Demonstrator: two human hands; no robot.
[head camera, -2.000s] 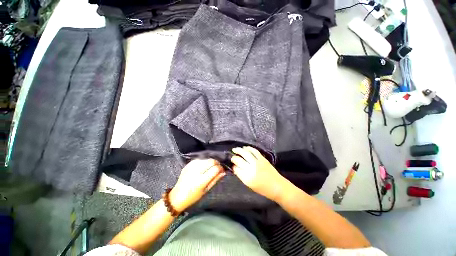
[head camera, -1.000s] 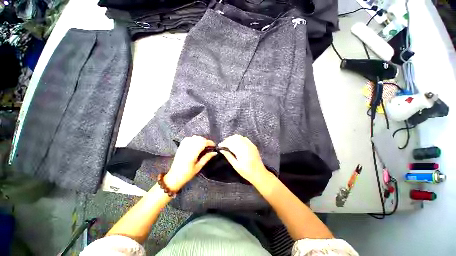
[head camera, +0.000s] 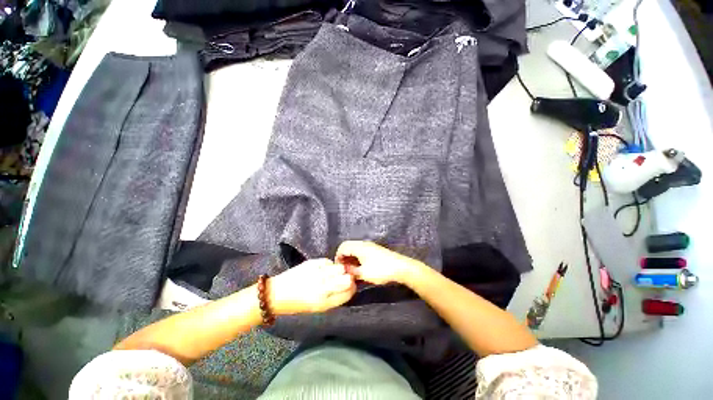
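Observation:
A grey skirt (head camera: 367, 133) lies on the table in front of me, its waistband at the far end and its near part bunched towards me. Black lining (head camera: 481, 273) shows at its near right. My left hand (head camera: 313, 286), with a beaded bracelet at the wrist, and my right hand (head camera: 374, 264) meet at the near edge of the skirt. Both hands are closed on the cloth edge there. The exact bit between the fingers is hidden.
Another grey skirt (head camera: 125, 172) lies flat at the left. Dark garments (head camera: 250, 31) are stacked at the far side. At the right are a black pistol-shaped tool (head camera: 575, 111) with a cord, a white spray gun (head camera: 637, 169), orange-handled snips (head camera: 557, 280) and thread spools (head camera: 667, 242).
My hands have come closer together and lower, nearer to me. The raised black opening between them is now mostly covered. The skirt's near part has been drawn flatter.

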